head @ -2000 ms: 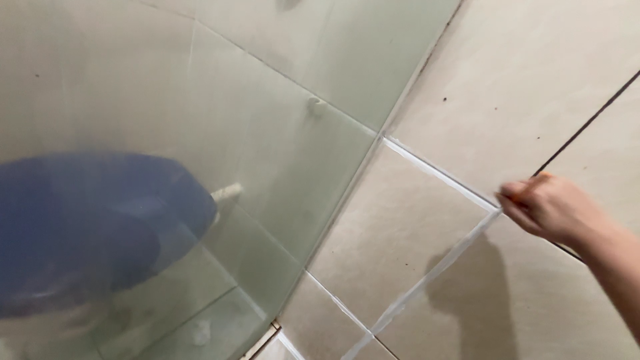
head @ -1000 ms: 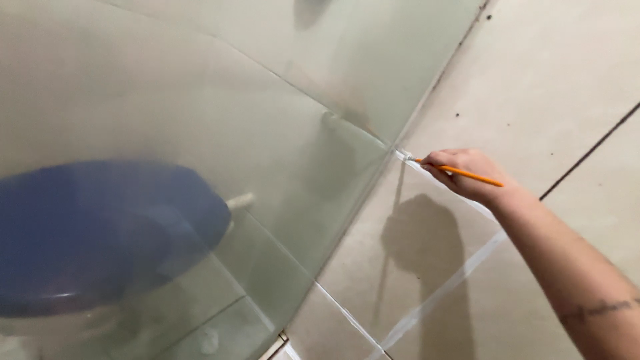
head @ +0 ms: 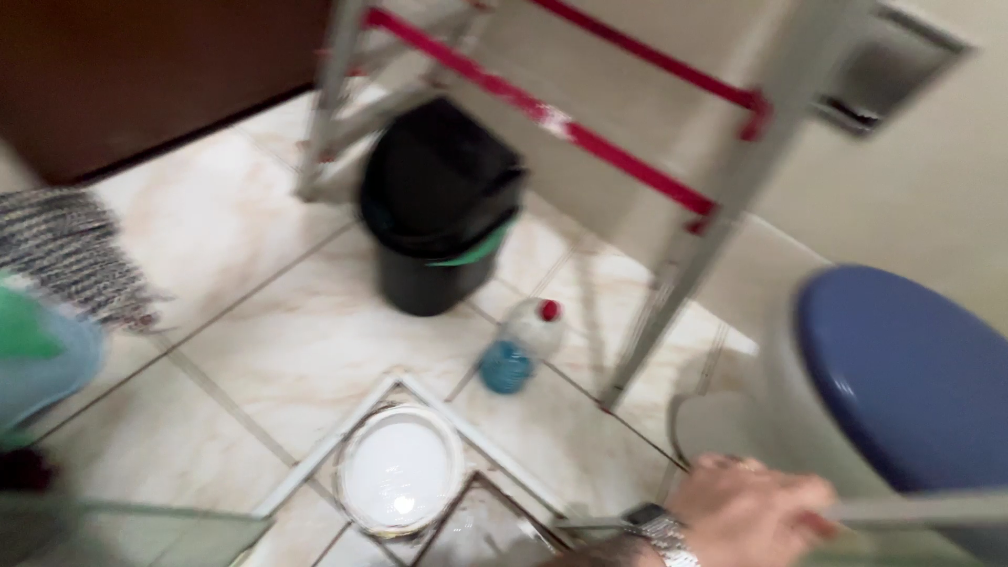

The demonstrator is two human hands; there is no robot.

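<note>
My left hand (head: 752,508), with a dark watch and a silvery bracelet at the wrist, is at the lower right, blurred. Its fingers curl over the top edge of a glass panel (head: 913,508). My right hand is out of view, and so is the orange-handled brush. Left of my left hand, a round white container or lid (head: 402,472) with a white, shiny inside lies in the corner of a pale floor frame (head: 327,453). Beyond that frame stands a clear plastic bottle (head: 535,331) with a red cap and blue lower part.
A black bin (head: 441,205) stands beneath a stepladder with red steps (head: 543,114). A toilet with a blue lid (head: 906,378) is at right. At left are a woven mat (head: 71,252), a light-blue container (head: 59,362) and a dark brown door or panel (head: 157,71).
The view has swung from the tiled wall to the floor. My right hand, which held the orange-handled brush against a tile joint one second ago, has left view; my left hand has come in.
</note>
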